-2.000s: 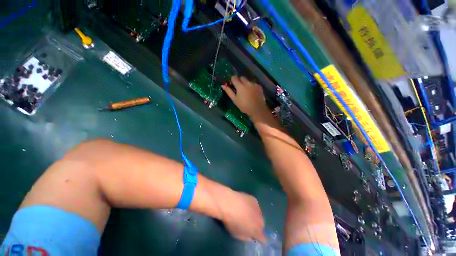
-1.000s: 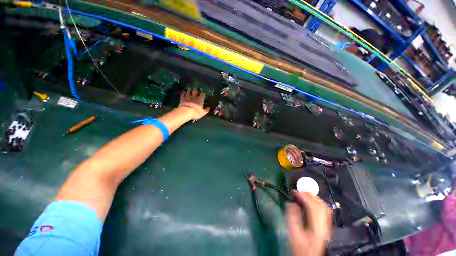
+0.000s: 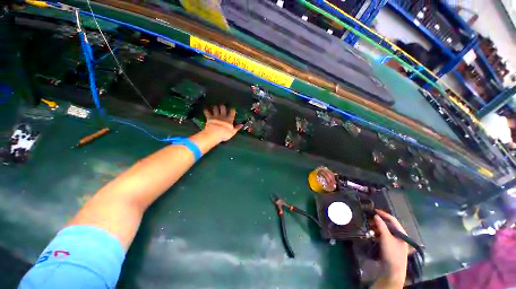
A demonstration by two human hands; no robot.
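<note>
My left hand (image 3: pixel 220 121), blue strap (image 3: pixel 189 148) on its wrist, lies with spread fingers over the edge of a green circuit board on the dark belt; whether it touches the board is hard to tell. More green boards (image 3: pixel 174 107) lie left of it. My right hand (image 3: pixel 390 240) is closed on the black handle of a soldering iron (image 3: pixel 396 228) at the dark soldering station (image 3: pixel 404 206); the iron's tip is hidden. Side cutters (image 3: pixel 283 217) lie on the green mat, jaws towards the belt.
A yellow tape roll (image 3: pixel 322 179) stands above a square black unit with a round white label (image 3: pixel 339 213). Populated boards (image 3: pixel 297 132) line the belt. At left are a brown-handled stick (image 3: pixel 93 136) and small black parts (image 3: pixel 22 141). A pink sleeve (image 3: pixel 489 265) shows at lower right.
The view has turned. My right hand has left the boards and now holds the iron at the station. My left hand has moved from above the bench onto the belt.
</note>
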